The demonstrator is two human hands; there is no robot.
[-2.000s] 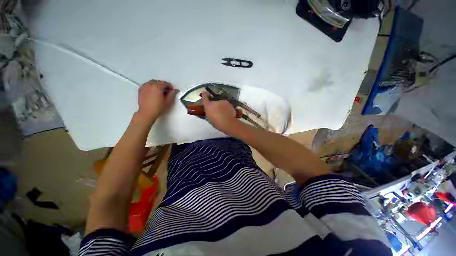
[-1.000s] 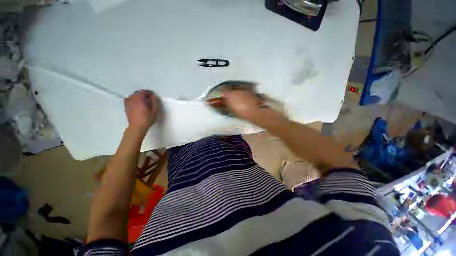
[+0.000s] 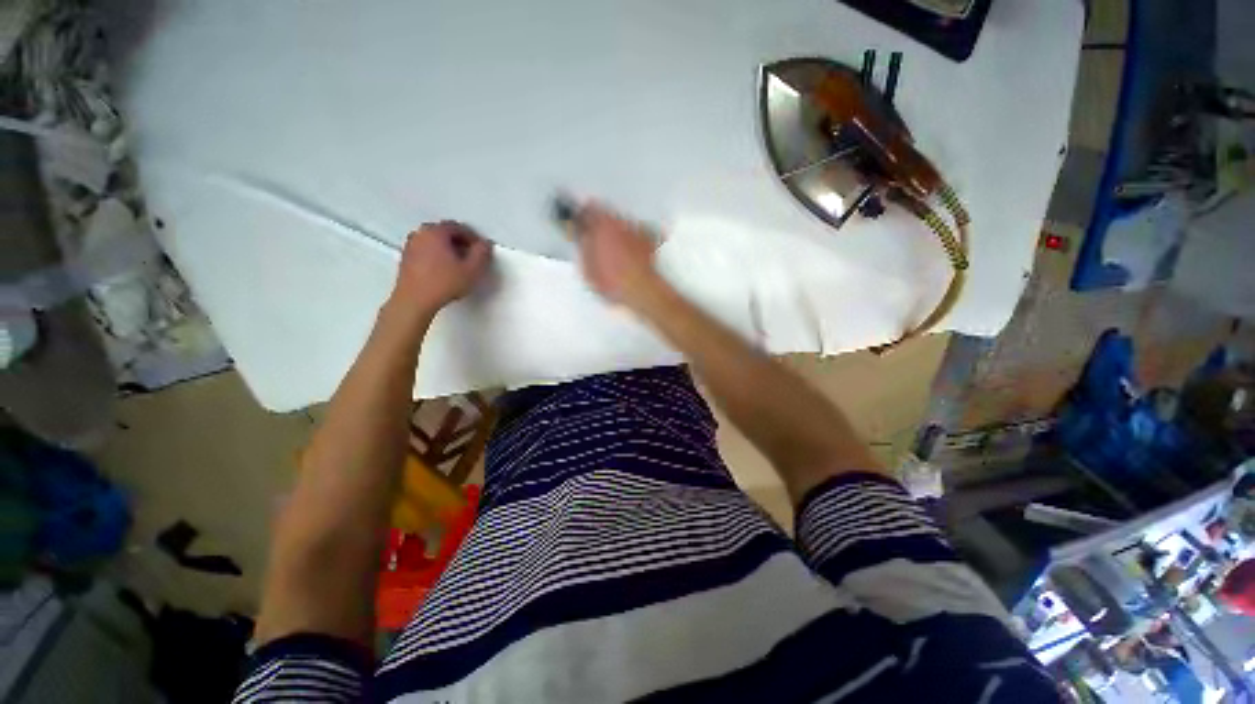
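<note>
A white garment piece (image 3: 530, 310) lies on the white pressing table (image 3: 482, 96), with a thin raised seam (image 3: 310, 206) running from the far left to my hands. My left hand (image 3: 443, 264) grips the cloth at the seam. My right hand (image 3: 614, 252) is blurred, to the right of my left hand, and holds the small dark thread snips (image 3: 564, 209) at its fingertips. The steam iron (image 3: 840, 138) stands at the right with its silver soleplate turned to the left, untouched, its tan-gold hose curling to the near edge.
Two dark prongs (image 3: 881, 74) stand beside the iron. A dark pad (image 3: 950, 28) is cut off at the far edge. White cloth scraps (image 3: 117, 261) lie left of the table. A red plastic stool (image 3: 408, 557) is on the floor below the near edge.
My right hand has let go of the iron, which now stands farther right. The snips have gone from their place on the table and are in my right hand. My left hand stays at the seam.
</note>
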